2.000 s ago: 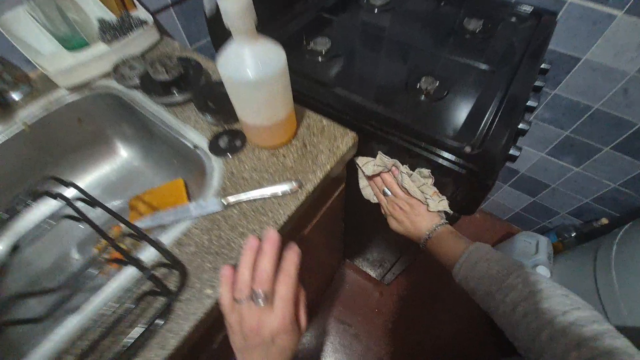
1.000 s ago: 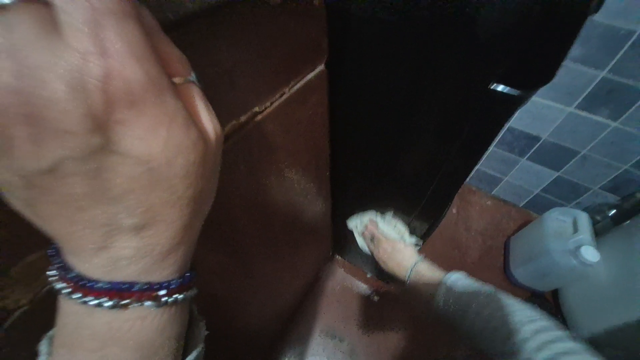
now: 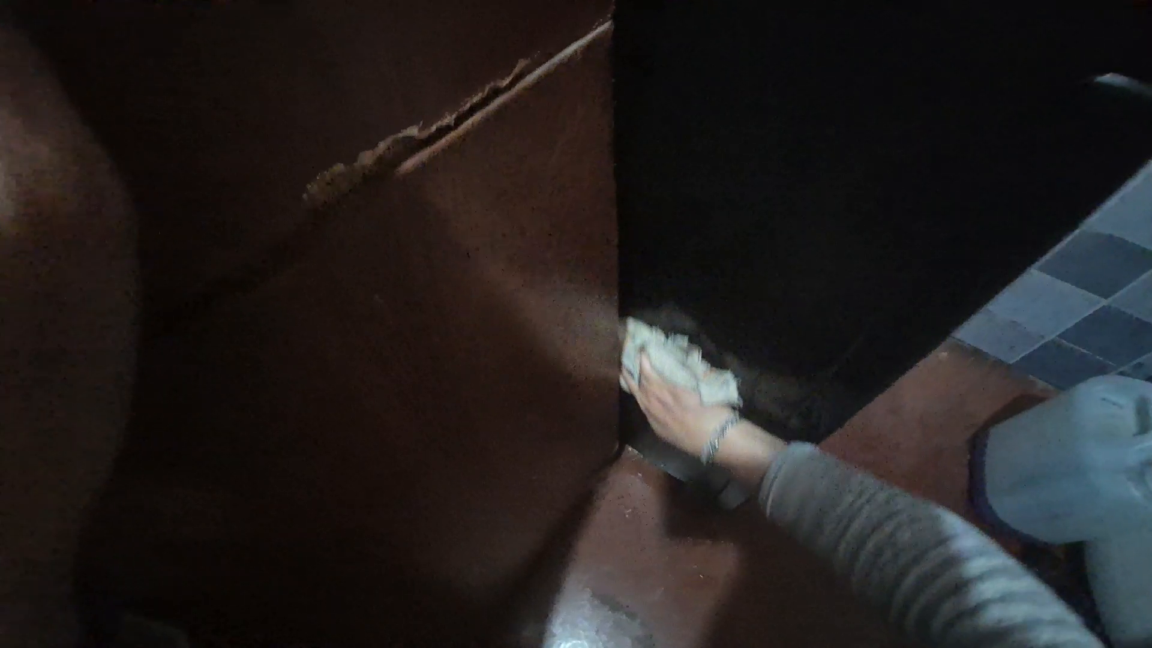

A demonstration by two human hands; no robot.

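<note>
My right hand [image 3: 675, 409], with a bracelet at the wrist and a grey sleeve, presses a crumpled pale cloth [image 3: 679, 360] against the lower part of the stove's black front [image 3: 810, 198]. It is close to the edge where the stove meets the reddish-brown cabinet [image 3: 450, 342]. At the left edge of the view a large, dim, blurred patch of skin [image 3: 63, 342] shows very close to the camera, probably my left hand or arm. Its fingers cannot be made out.
A chipped seam [image 3: 459, 121] runs across the cabinet front. Reddish floor [image 3: 666, 549] lies below the stove. A translucent plastic jug [image 3: 1062, 459] stands at the right, near the blue-grey tiled wall [image 3: 1080, 297].
My right hand, with the cloth, has gone from the stove's upper front edge down to its lower front. The view has tilted down, and the hob and sink are out of sight.
</note>
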